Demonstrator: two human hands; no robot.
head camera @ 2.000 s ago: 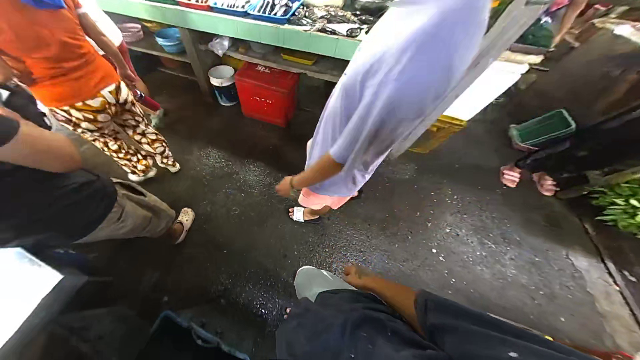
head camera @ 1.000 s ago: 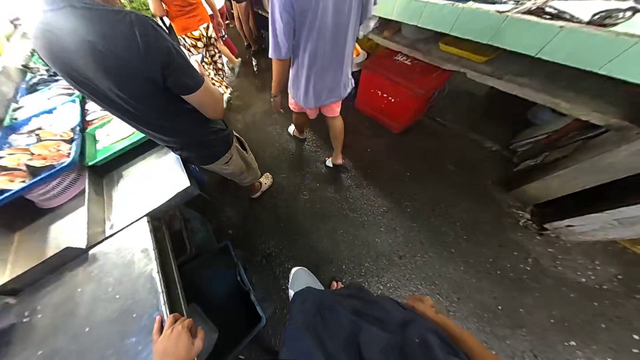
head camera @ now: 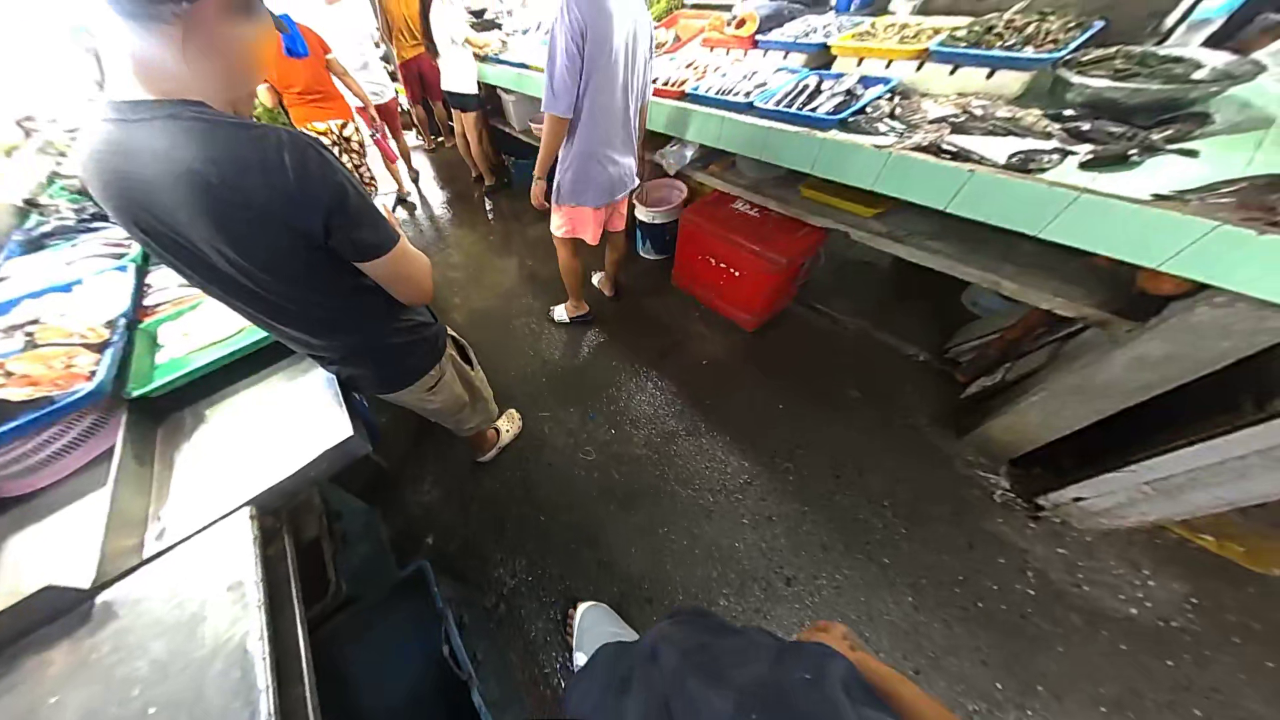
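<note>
My right hand [head camera: 832,636] hangs low at the bottom, beside the dark cloth of my clothing [head camera: 735,670]; its fingers are mostly hidden, and no held object shows. My left hand is out of view. A foot in a grey-white sandal [head camera: 600,630] shows on the wet dark floor [head camera: 700,500]. To the left stand bare metal-topped tables [head camera: 140,630] and a dark blue crate [head camera: 385,640] on the floor.
A person in a black shirt [head camera: 240,230] stands at left, near trays of fish [head camera: 200,345]. Ahead is a person in a lavender shirt [head camera: 600,100]. A green-tiled fish counter [head camera: 1010,200] runs along the right, with a red cooler [head camera: 740,260] below.
My left hand, by the metal table a second ago, is out of view. The view has tilted up, showing more of the aisle. The person in lavender has moved farther off.
</note>
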